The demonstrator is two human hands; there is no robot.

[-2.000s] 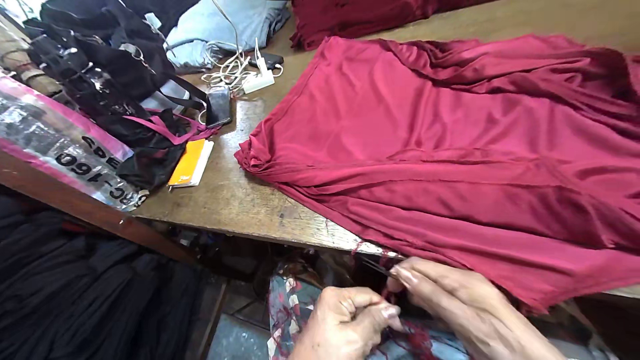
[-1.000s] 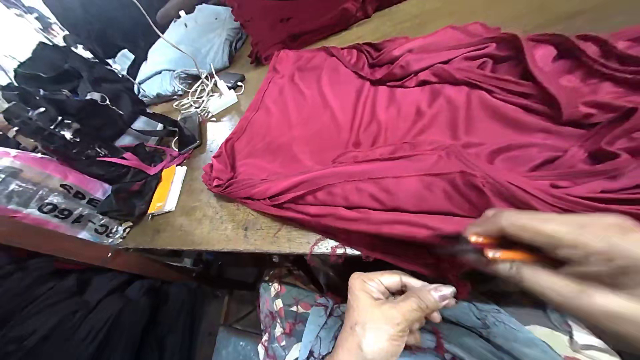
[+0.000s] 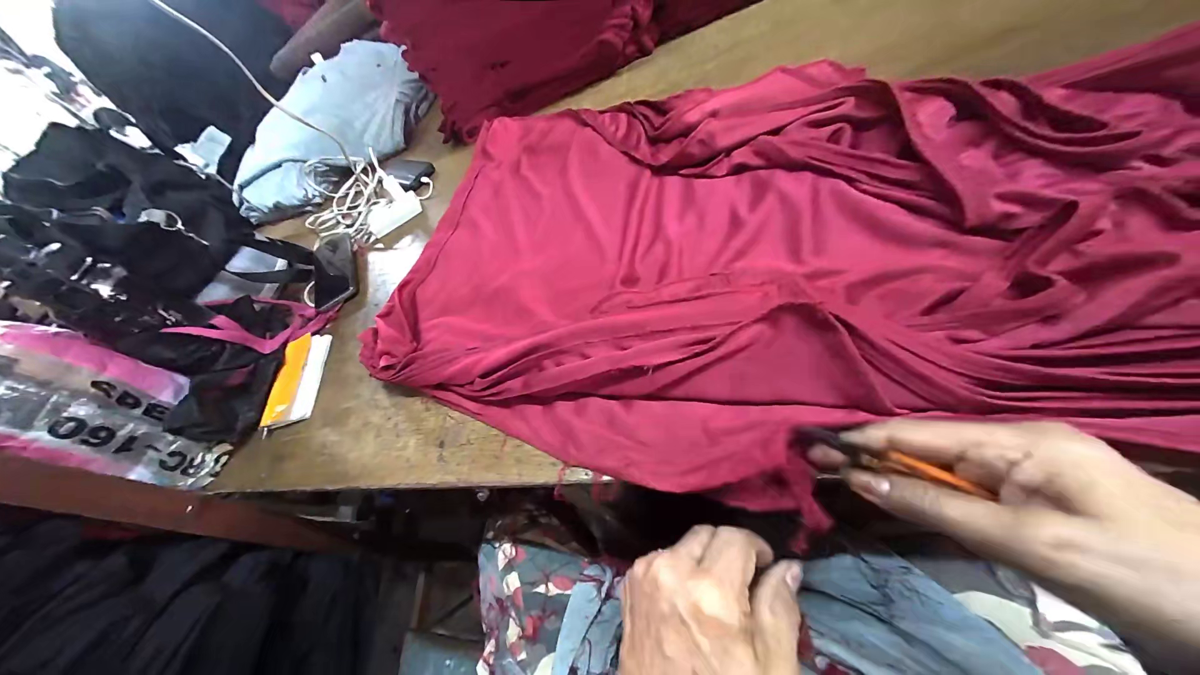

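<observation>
A large dark-red garment or cloth lies spread and wrinkled over the wooden table, its near edge hanging past the front. My right hand holds a small tool with orange handles and a dark tip, probably thread snips, at that hanging edge. The tip is blurred against the fabric. Over my lap, just below the table edge, my left hand is curled with its back to the camera; whether something is inside its fingers is hidden. Loose red threads lie on the cloth on my lap.
At the left are black bags, a printed plastic packet, an orange and white booklet, a phone and a white cable with an adapter. Behind lie light-blue cloth and more red fabric. Dark fabric hangs lower left.
Two seconds ago both hands were close together at the table edge. They have since parted, and the orange-handled tool shows in my right hand. The near part of the red cloth has shifted.
</observation>
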